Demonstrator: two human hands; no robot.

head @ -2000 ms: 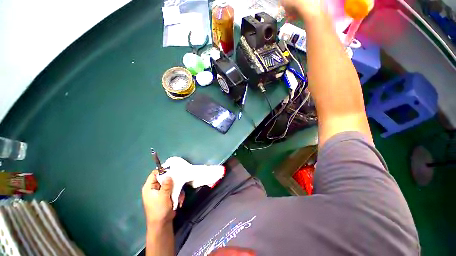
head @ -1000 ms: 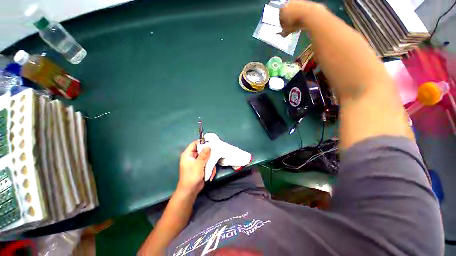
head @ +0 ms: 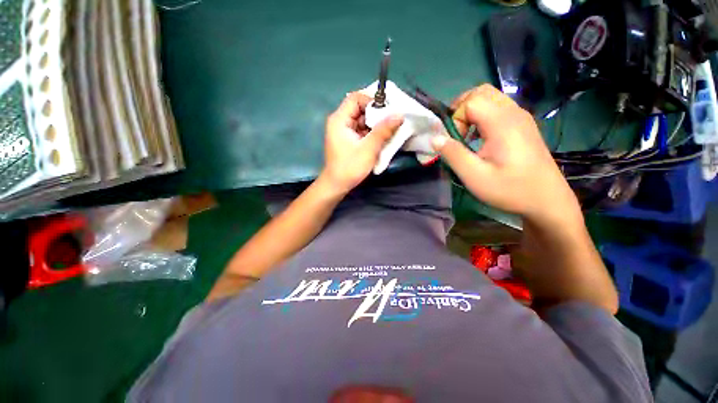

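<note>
My left hand [head: 352, 143] is shut on the soldering iron [head: 383, 75], whose metal barrel and pointed tip stand upright. A crumpled white cloth [head: 409, 120] is wrapped round the iron's handle, which it hides. My right hand [head: 504, 149] is just to the right and holds dark long-nose pliers [head: 441, 109] with greenish handles. Their jaws point up and left, behind the cloth's upper right side, apart from the iron's barrel. The right fingertips are at the cloth's right end.
A stack of white trays [head: 102, 94] stands at the left of the green bench. A smartphone [head: 516, 55] and the black soldering station [head: 598, 39] lie at the upper right, with cables [head: 606, 164] at the bench edge. Blue stools [head: 657, 275] stand on the right.
My right hand has come back from the far side of the bench and now holds pliers beside the iron. My left hand still holds the iron and cloth. The view has tilted down.
</note>
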